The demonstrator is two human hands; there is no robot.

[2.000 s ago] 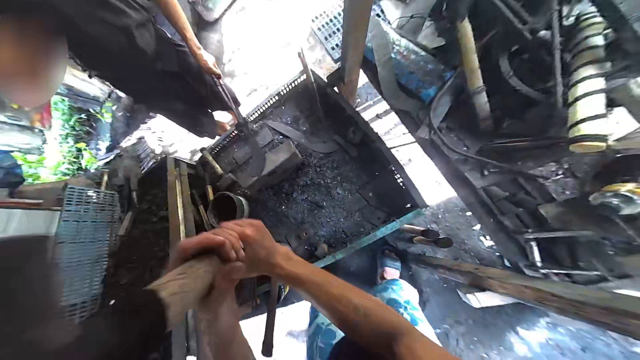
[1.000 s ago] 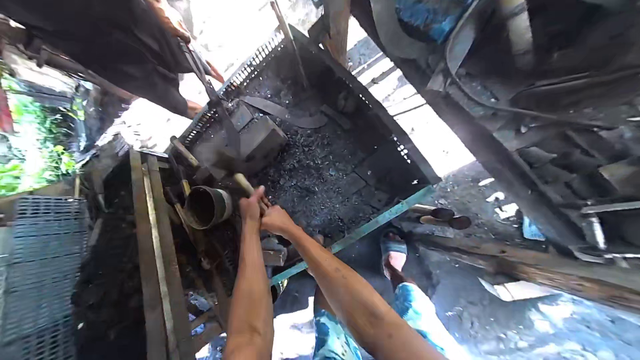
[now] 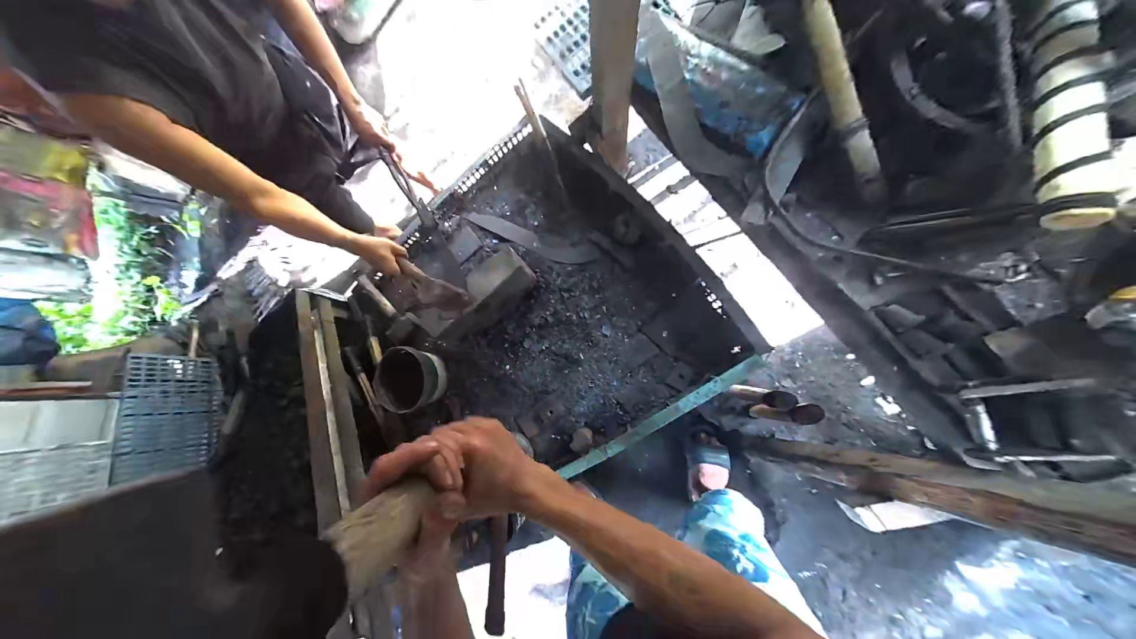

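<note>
My right hand (image 3: pixel 484 466) is closed around the thick wooden handle of a large hammer (image 3: pixel 377 532). My left hand (image 3: pixel 435 519) grips the same handle, partly hidden beneath the right. The dark, blurred hammer head (image 3: pixel 177 550) fills the lower left, near the camera. Beyond my hands, a block-like metal anvil (image 3: pixel 501 284) stands in a charcoal-strewn tray (image 3: pixel 701 328). A co-worker's one hand (image 3: pixel 373 133) holds long metal tongs (image 3: pixel 408 186) reaching toward the anvil. Their other hand (image 3: pixel 383 253) holds a blurred brownish tool (image 3: pixel 435 291) over it.
An open metal can (image 3: pixel 408 380) stands left of the tray, beside long rails (image 3: pixel 324 399). Wooden handles (image 3: pixel 777 404) stick out at the tray's right corner. A wooden post (image 3: pixel 612 80) rises behind it. A timber beam (image 3: pixel 958 488) lies at right, near my sandalled foot (image 3: pixel 708 466).
My hands and the hammer have come back from beside the anvil toward the camera, the head now at lower left. The co-worker's second hand now reaches over the anvil with a tool.
</note>
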